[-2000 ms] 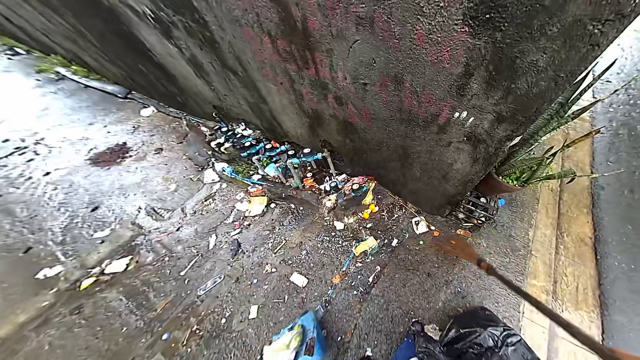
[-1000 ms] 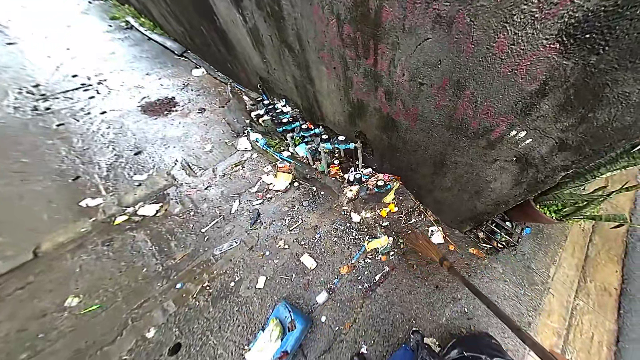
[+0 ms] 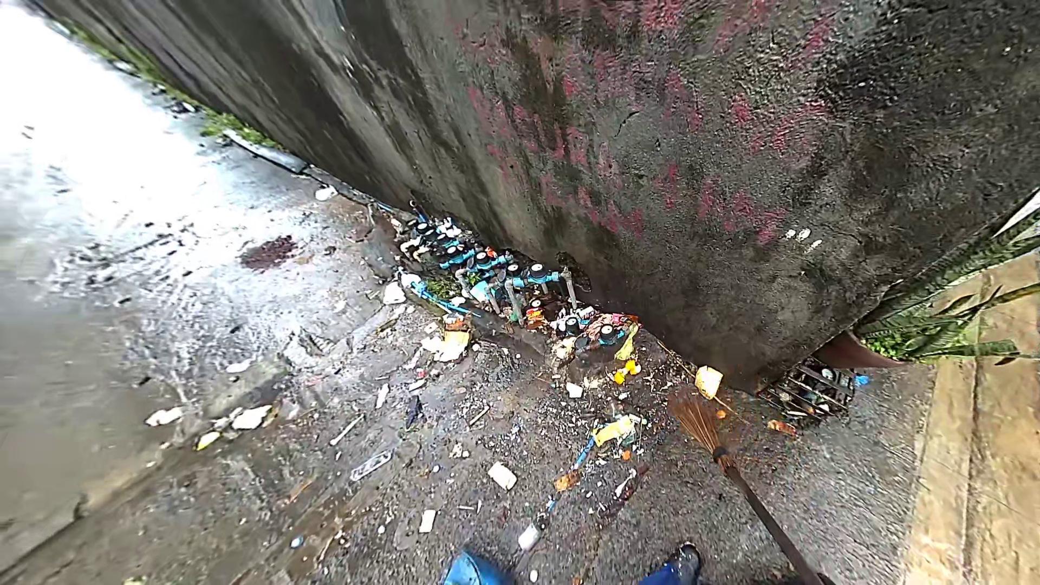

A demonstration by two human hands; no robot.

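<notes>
A stick broom (image 3: pixel 751 487) slants in from the lower right, its bristles resting on the wet pavement near the wall's foot. Neither my left hand nor my right hand is in view, so what they hold is hidden. A white and yellow scrap (image 3: pixel 708 382) lies just above the bristles. Left of the broom are a crumpled yellow wrapper (image 3: pixel 616 431) and small orange-yellow pieces (image 3: pixel 626 372). The edge of a blue plastic container (image 3: pixel 475 569) shows at the bottom. A dark shoe (image 3: pixel 689 561) below a blue trouser leg is right of it.
A stained concrete wall (image 3: pixel 569 146) crosses the top. Water meters with blue fittings and pipes (image 3: pixel 536 276) stand at its base among litter. A metal grate (image 3: pixel 808 390) lies by the wall's corner, near long-leaved plants (image 3: pixel 934 333). A pale curb (image 3: pixel 946 463) runs along the right.
The broom's bristles have moved left from beside the grate, then slightly back to the right. The black plastic bag seen at the bottom earlier has left the view, and the blue container shows less.
</notes>
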